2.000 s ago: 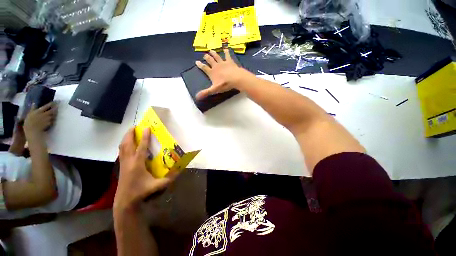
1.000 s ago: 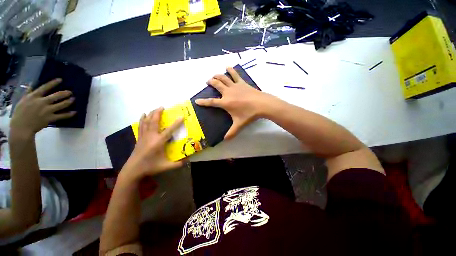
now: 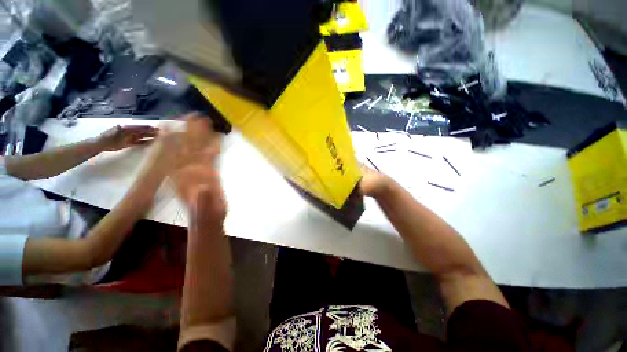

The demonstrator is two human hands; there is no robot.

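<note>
A yellow outer box [image 3: 320, 137] with black ends stands raised and tilted in front of me, its upper end close to the camera and blurred. A pale grey and black flap area spreads at its top. My right hand [image 3: 372, 183] is at the box's lower right end, its fingers mostly hidden behind the box, and holds it. My left hand [image 3: 198, 161] is motion-blurred beside the box's left side; whether it touches the box cannot be told. Whether an inner box is inside is hidden.
Yellow flat boxes [image 3: 346, 65] lie at the back centre. A black heap [image 3: 491, 117] and clear bag [image 3: 440, 41] are behind, with loose strips [image 3: 419, 154] in front. A yellow box [image 3: 599, 182] stands at right. Another person's arm [image 3: 75, 244] reaches in from the left.
The yellow box has gone from lying on the table, with a black inner box at its right end, to raised and tilted near the camera. My left hand has come off its yellow face.
</note>
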